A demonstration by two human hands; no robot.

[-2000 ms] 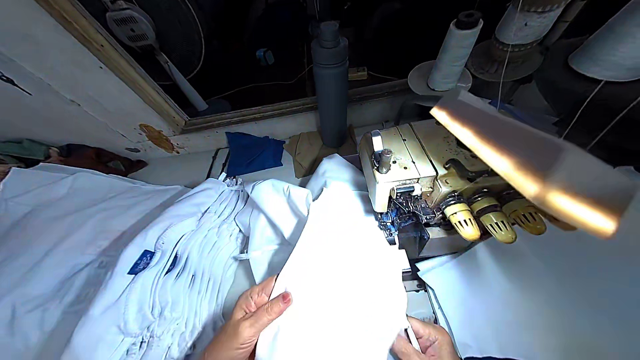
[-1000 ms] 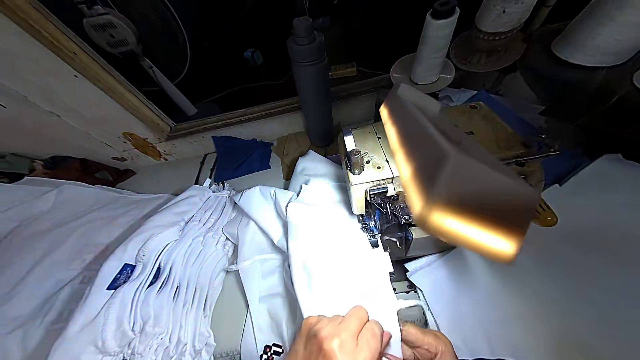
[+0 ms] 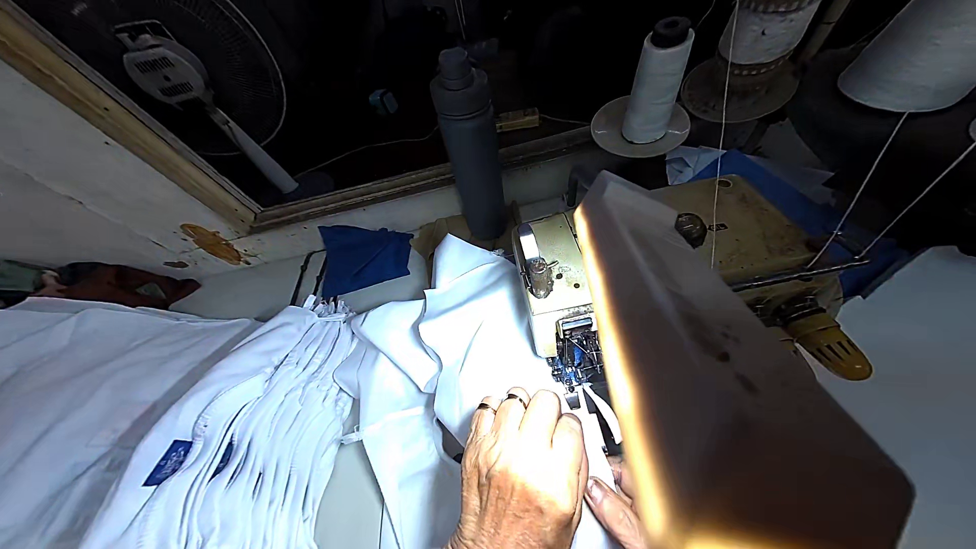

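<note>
White fabric [image 3: 488,343] runs under the presser foot area of an overlock sewing machine [image 3: 553,282]. My left hand [image 3: 526,465], with rings on two fingers, lies on the fabric just in front of the needle area, fingers curled down on it. My right hand [image 3: 614,503] is at the fabric's right edge, thumb on the cloth; a lamp head [image 3: 732,396] hides most of it. A narrow white strip [image 3: 602,412] is at the needle area. Left of the hands lies a gathered stack of white garments [image 3: 259,427] with a blue label.
A grey bottle [image 3: 473,152] stands behind the machine near a blue cloth [image 3: 366,259]. White thread cones [image 3: 659,84] stand at the back right, their threads running down to the machine. A yellow vented knob [image 3: 831,347] shows beyond the lamp. More white cloth [image 3: 907,396] lies at right.
My left hand has moved from the fabric's left edge onto its top, near the needle area. The lamp head looms larger and covers more of the machine and my right hand as the view shifts.
</note>
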